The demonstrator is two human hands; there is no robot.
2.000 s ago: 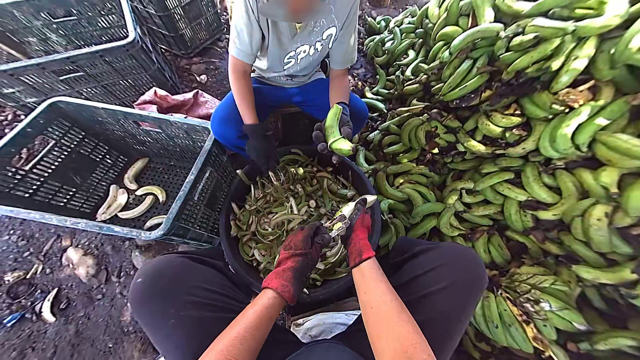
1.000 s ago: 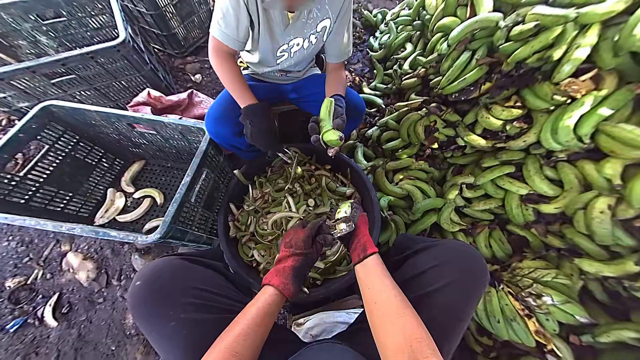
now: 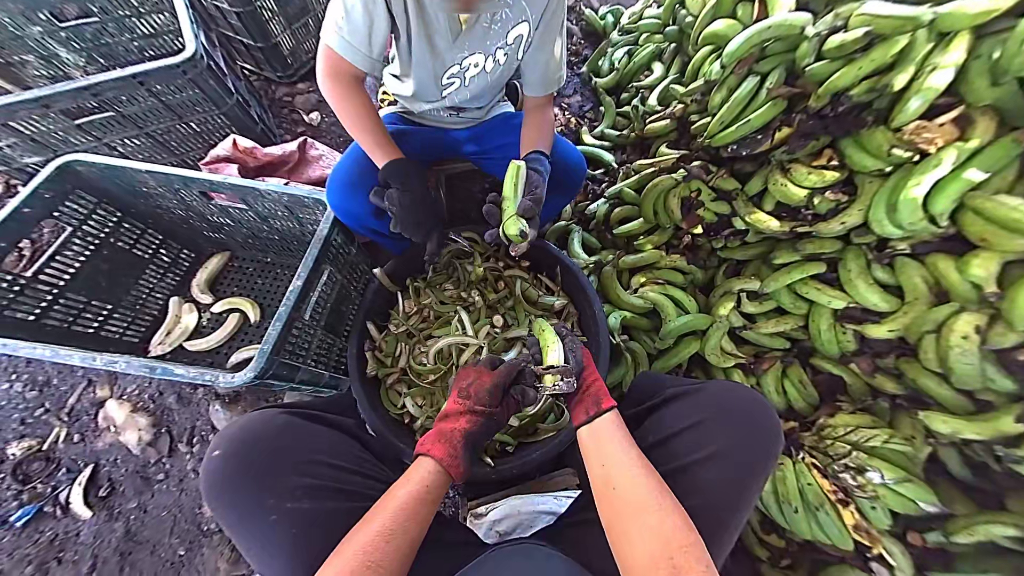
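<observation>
My right hand (image 3: 578,372), in a red and dark work glove, holds a partly peeled green plantain (image 3: 548,342) upright over a black tub (image 3: 366,404) of peel strips (image 3: 448,336). A metal peeler (image 3: 556,378) lies across the plantain's lower part. My left hand (image 3: 480,404), gloved alike, has its fingers curled at the peeler's left end; its grip is partly hidden. Across the tub, a co-worker's dark-gloved hand (image 3: 528,200) holds another green plantain (image 3: 513,196), partly peeled at its lower end. The co-worker's other gloved hand (image 3: 408,204) hangs over the tub's far rim.
A green plastic crate (image 3: 308,280) with several peeled plantains (image 3: 212,332) stands at the left, more crates (image 3: 120,104) behind it. Green plantains (image 3: 800,272) are heaped along the right. A piece of peel (image 3: 80,492) lies on the dirt ground at lower left.
The plantain in my right hand, slanted to the upper right two seconds ago, now stands nearly upright. The co-worker's plantain has also become more upright.
</observation>
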